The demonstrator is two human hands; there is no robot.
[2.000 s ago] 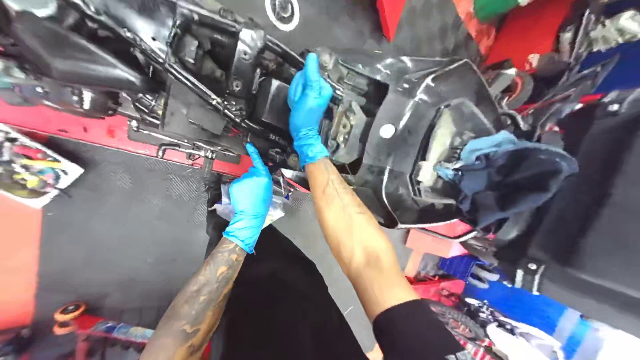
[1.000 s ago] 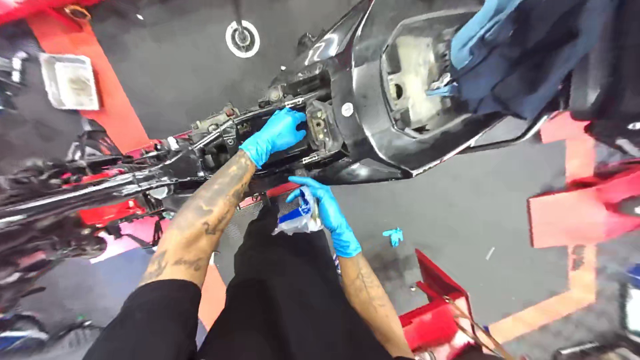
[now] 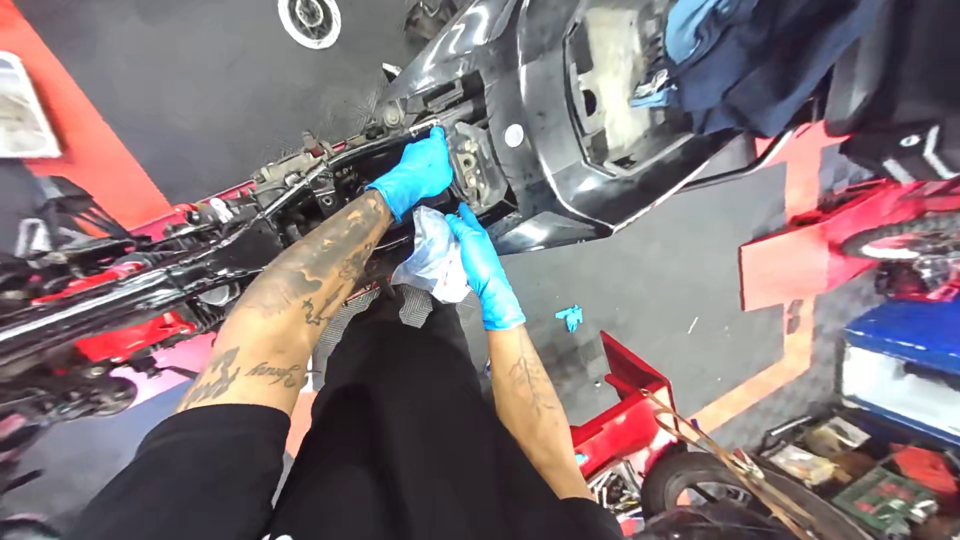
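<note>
My left hand [image 3: 420, 174], in a blue glove, reaches down into the open frame of a motorcycle, beside a metal bracket [image 3: 474, 165] at the tail end; its fingertips are partly hidden, and I cannot tell whether it holds anything. My right hand [image 3: 482, 266], also gloved in blue, is at the near edge of the frame with a clear plastic bag [image 3: 433, 259] against its fingers. The bag hangs between the two hands. Black bodywork [image 3: 536, 157] with a round white sticker lies right of the bracket, and a dark blue cloth [image 3: 750, 67] is draped over its far end.
A white-rimmed wheel [image 3: 310, 21] lies at the top. On the floor are a crumpled blue glove [image 3: 570, 318] and a red metal stand [image 3: 626, 420] near a tyre [image 3: 697, 487]. A metal tray [image 3: 26, 109] is at the left; a blue box [image 3: 904, 360] stands right, above a bin of parts.
Since a second ago my left hand has come to the frame rail near the bracket, and the bag by my right hand looks more spread out. The view has shifted widely since the first frame.
</note>
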